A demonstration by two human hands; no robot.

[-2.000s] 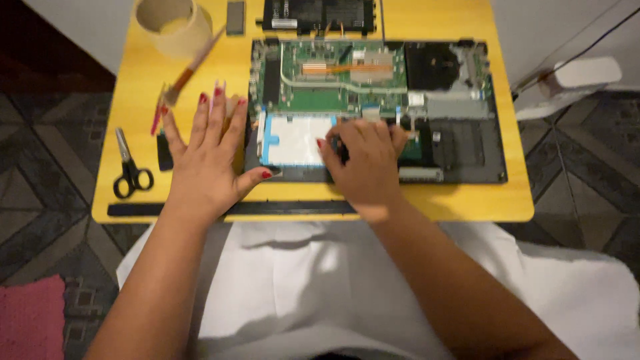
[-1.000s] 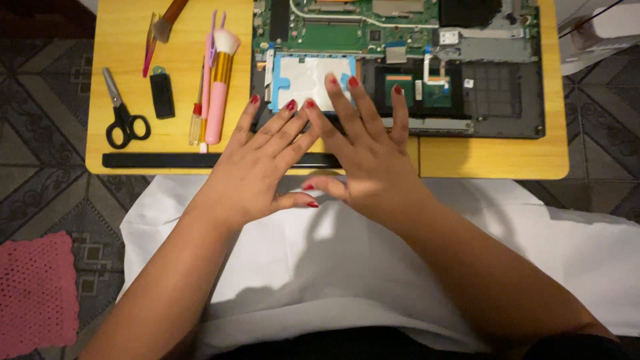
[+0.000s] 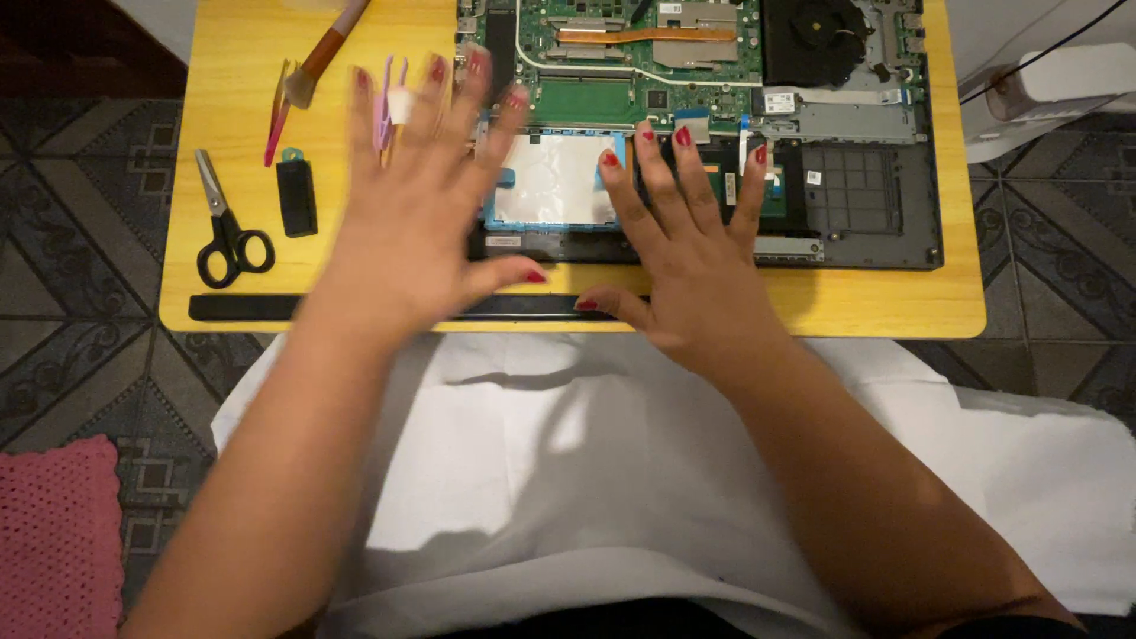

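An opened laptop base [image 3: 874,191] with its green circuit board [image 3: 586,99], copper heat pipe [image 3: 646,36] and black fan [image 3: 812,35] lies on the yellow table. My left hand [image 3: 413,204], blurred and spread, is over the brushes and the laptop's left edge, holding nothing. My right hand [image 3: 697,226] is spread over the laptop's front edge, its fingertips beside a white, blue-edged rectangular part [image 3: 557,177]; whether they touch the laptop I cannot tell. A long black strip [image 3: 244,308] runs along the table's front edge, partly behind both hands.
Black-handled scissors [image 3: 229,232], a small black case [image 3: 296,195], pink tweezers [image 3: 278,124] and a brush [image 3: 321,58] lie at the table's left. Purple tweezers [image 3: 383,111] are partly hidden by my left hand. A white object [image 3: 1056,93] stands beyond the right edge.
My hands were close together one second ago; my left hand has moved left, over the pink-handled brush. Two seconds ago my right hand was bent over the laptop; its fingers are now spread.
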